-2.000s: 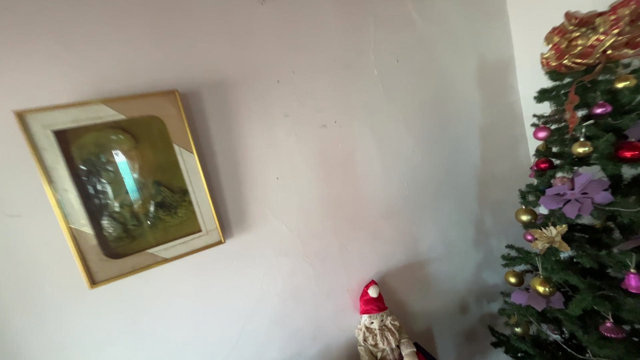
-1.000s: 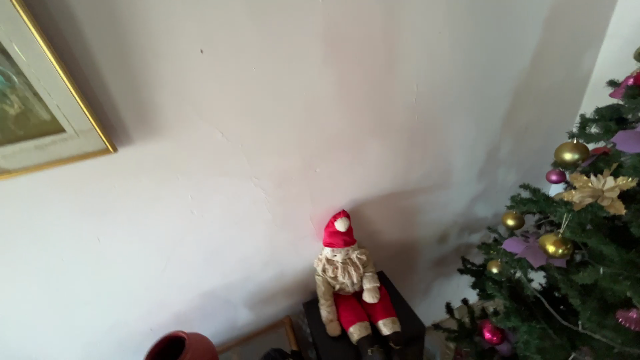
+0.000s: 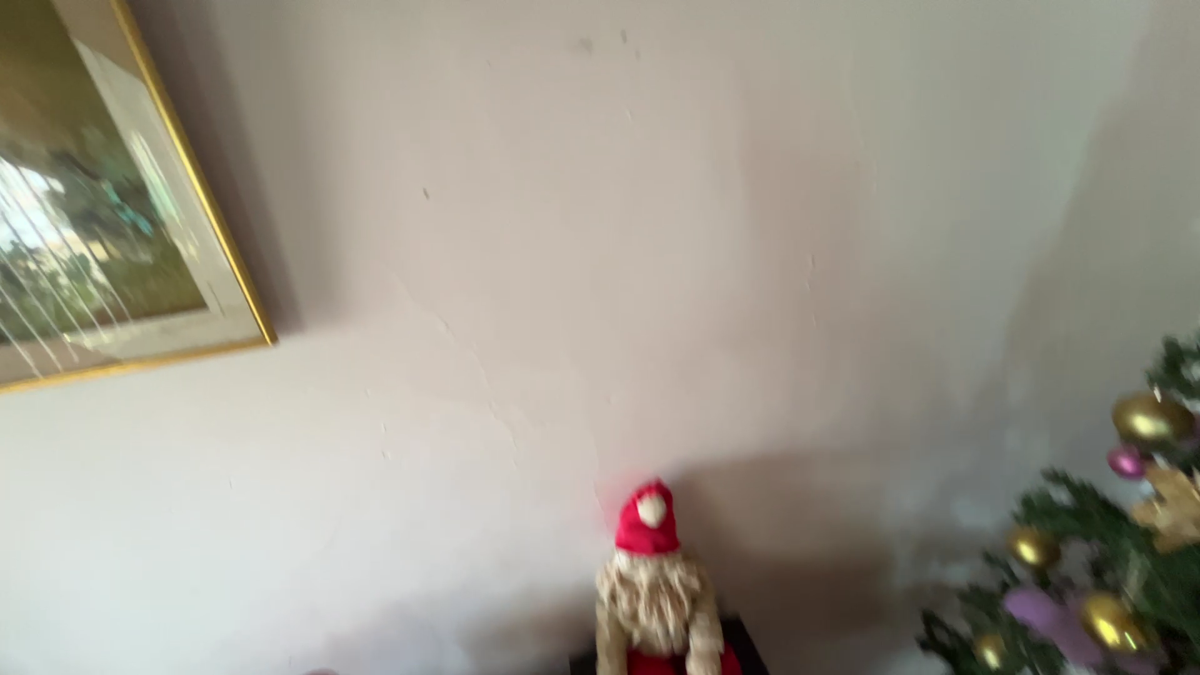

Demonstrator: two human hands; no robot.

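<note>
Neither my left hand nor my right hand shows in the head view, so what they hold or touch is hidden. At the bottom centre, a Santa doll (image 3: 653, 600) with a red hat and a shaggy beige beard sits upright against the wall, on a black piece of furniture (image 3: 747, 647). A framed picture (image 3: 221, 220) with a thin gold frame hangs on the wall at the upper left, its glass showing reflections.
A pale wall (image 3: 581, 281) with small marks and cracks fills most of the view. Part of a Christmas tree (image 3: 1087, 506) stands at the lower right, with gold baubles (image 3: 1113, 621), a pink bauble (image 3: 1127, 462) and a purple ornament (image 3: 1041, 614).
The view has shifted, so the framed picture and the tree are now only partly in sight. The reddish-brown round object at the bottom a second ago is almost wholly out of frame.
</note>
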